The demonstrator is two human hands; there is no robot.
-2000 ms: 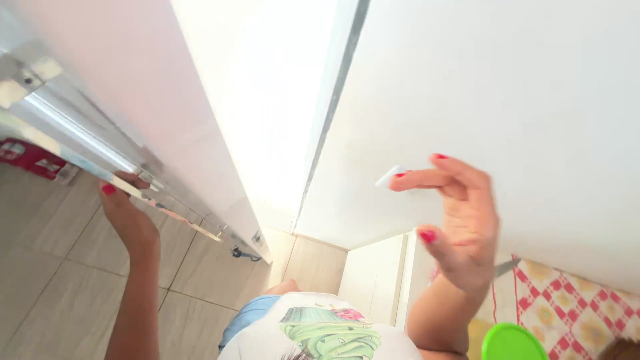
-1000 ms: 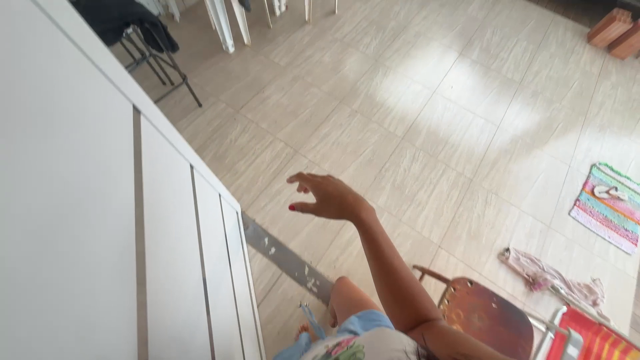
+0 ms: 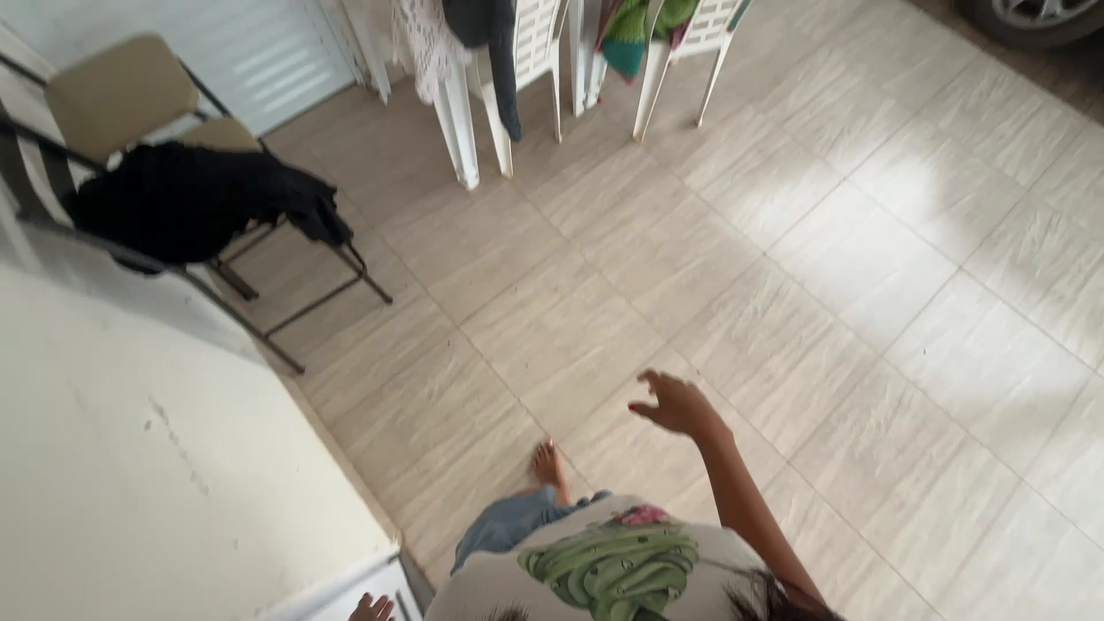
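Note:
My right hand [image 3: 677,407] hangs in the air above the tiled floor [image 3: 604,319], its fingers apart and slightly curled, with nothing in it. Low in the view, my left hand [image 3: 373,608] shows only in part beside a white surface [image 3: 345,599]; the frame's edge cuts it off, so its hold cannot be made out. Between the two hands are my printed shirt [image 3: 604,556], my denim shorts [image 3: 504,522] and one bare foot [image 3: 547,461] on the tiles.
A white wall [image 3: 155,448] runs along the left. Past it stand folding chairs [image 3: 125,90], one bearing a black cloth [image 3: 198,203]. White plastic chairs [image 3: 536,39] with cloths stand at the top, and a car wheel [image 3: 1035,13] shows at the top right.
The view has swung from a doorway onto the open floor with chairs. The small white thing at my right hand two seconds ago is no longer seen there.

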